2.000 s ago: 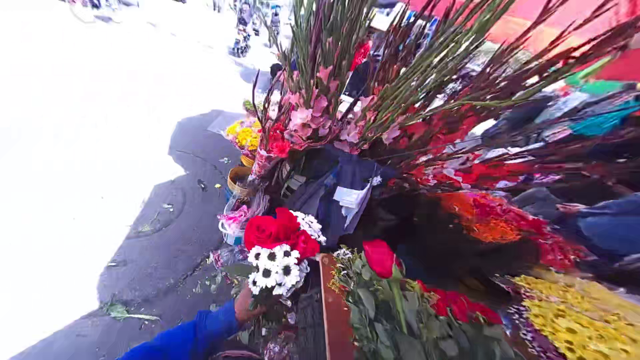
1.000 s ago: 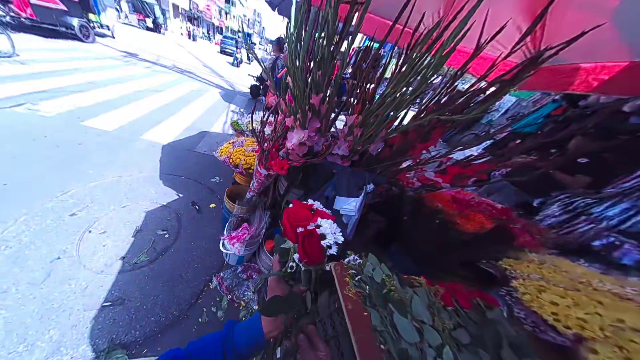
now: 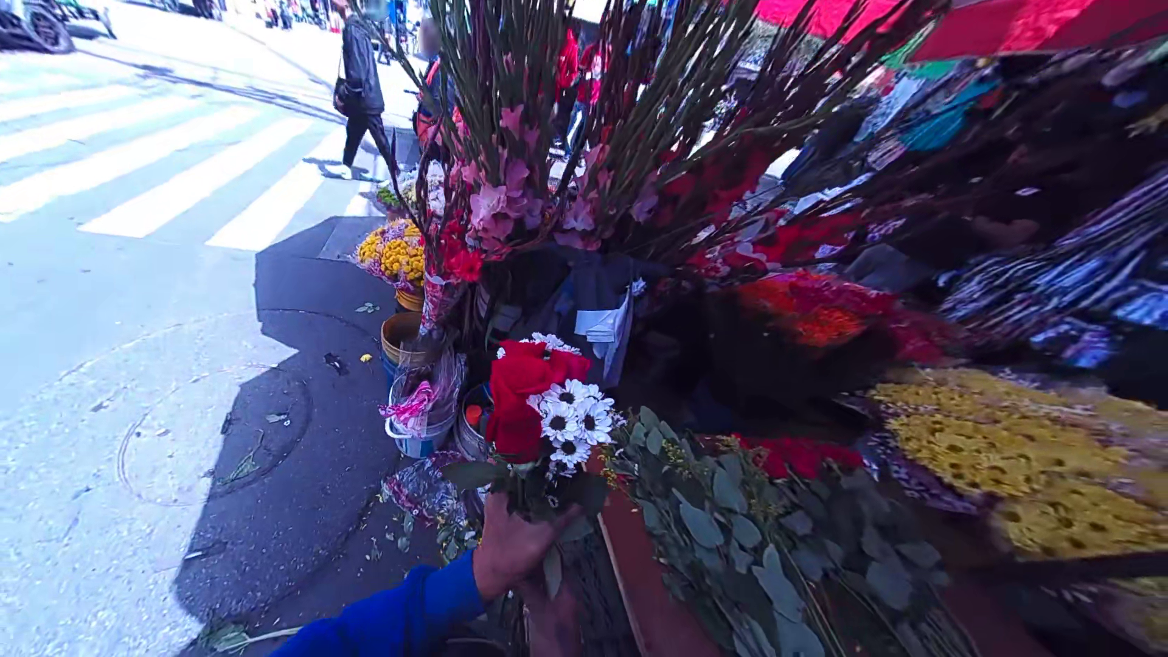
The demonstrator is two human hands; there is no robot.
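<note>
A small bouquet of red roses (image 3: 522,401) and white daisy-like flowers with dark centers (image 3: 575,422) stands upright at the lower middle, green leaves below the blooms. My left hand (image 3: 513,546), at the end of a blue sleeve, is closed around its stems. Lower down, my right hand (image 3: 555,613) is in shadow beneath the bouquet, close to the stems; its fingers are hard to make out. Eucalyptus-like foliage (image 3: 776,538) lies just to the right, beside a reddish-brown board edge (image 3: 643,584).
Buckets (image 3: 401,336) with yellow flowers (image 3: 394,251) and wrapped flowers line the left side. Tall gladiolus stems (image 3: 584,119) rise ahead. Yellow daisies (image 3: 1004,438) fill the right. A pedestrian (image 3: 363,87) is near the crosswalk (image 3: 173,173).
A single red rose standing over the foliage two seconds ago no longer shows there. My right hand has come in under the bouquet. The view has turned, bringing the crosswalk and a pedestrian in.
</note>
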